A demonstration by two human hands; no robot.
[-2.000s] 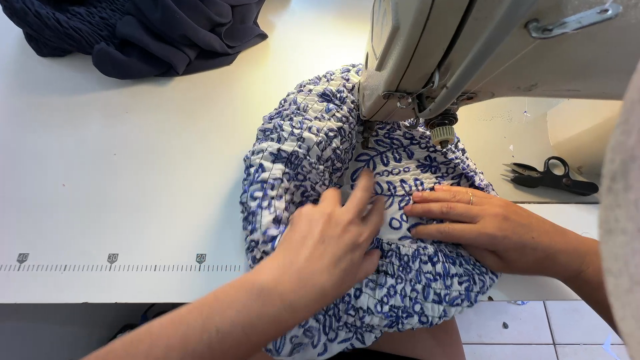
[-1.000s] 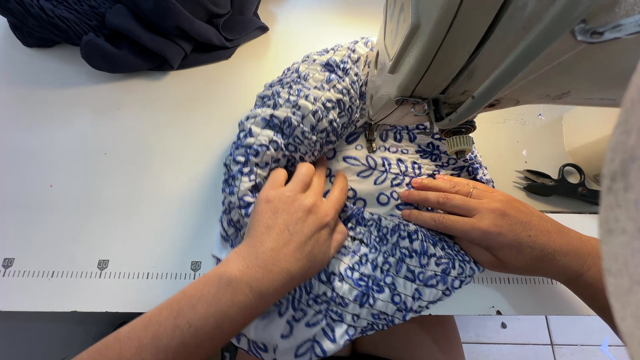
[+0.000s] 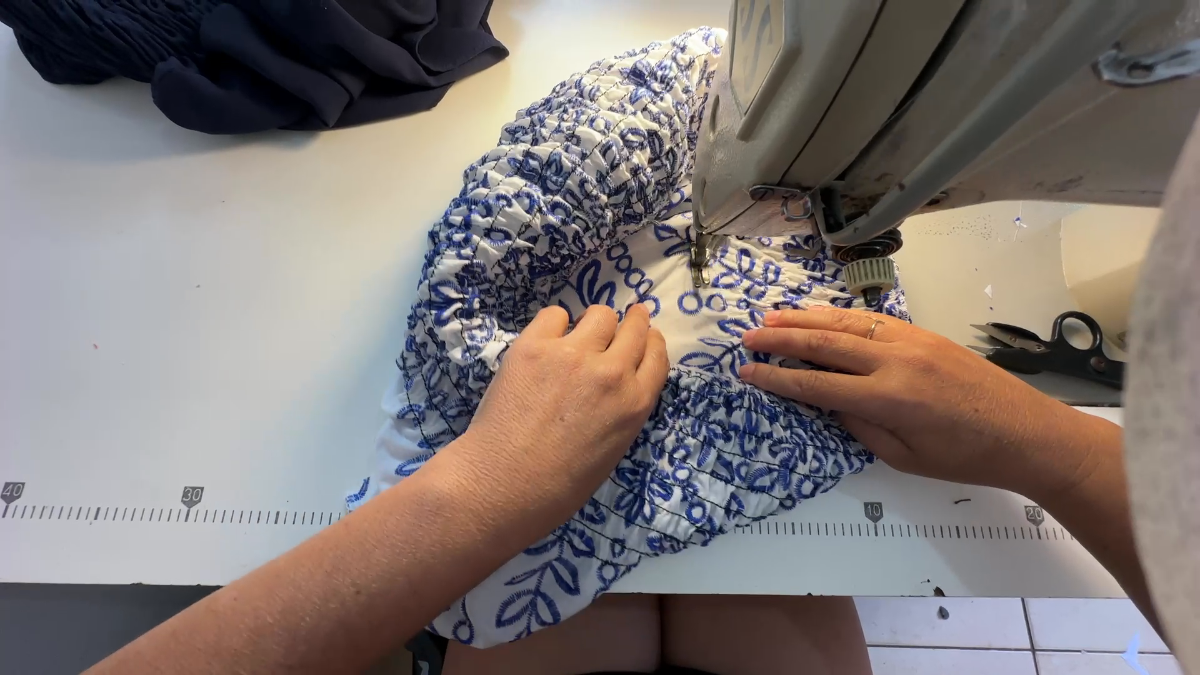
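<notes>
A white fabric piece with blue leaf embroidery and gathered, shirred bands point(image 3: 553, 197) lies on the sewing table, partly beneath the sewing machine's head point(image 3: 797, 112). The presser foot point(image 3: 699, 261) is over a flatter part of the cloth. My left hand point(image 3: 572, 403) rests on the fabric left of and nearer than the foot, fingers bent and tips on the cloth; whether it pinches a fold cannot be told. My right hand point(image 3: 872, 384), with a ring on one finger, lies flat on the fabric to the right of the foot, its fingers extended and holding nothing.
Dark navy gathered fabric point(image 3: 309, 66) lies at the back left of the white table point(image 3: 187, 328). Black thread snips point(image 3: 1050, 347) lie to the right, beyond my right wrist. A printed measuring scale point(image 3: 192, 514) runs along the front edge. Tiled floor point(image 3: 947, 623) shows below.
My left hand's raised index finger has come down beside the others, and the hand has shifted on the cloth. The fabric's lower part has been spread out toward the table's front edge.
</notes>
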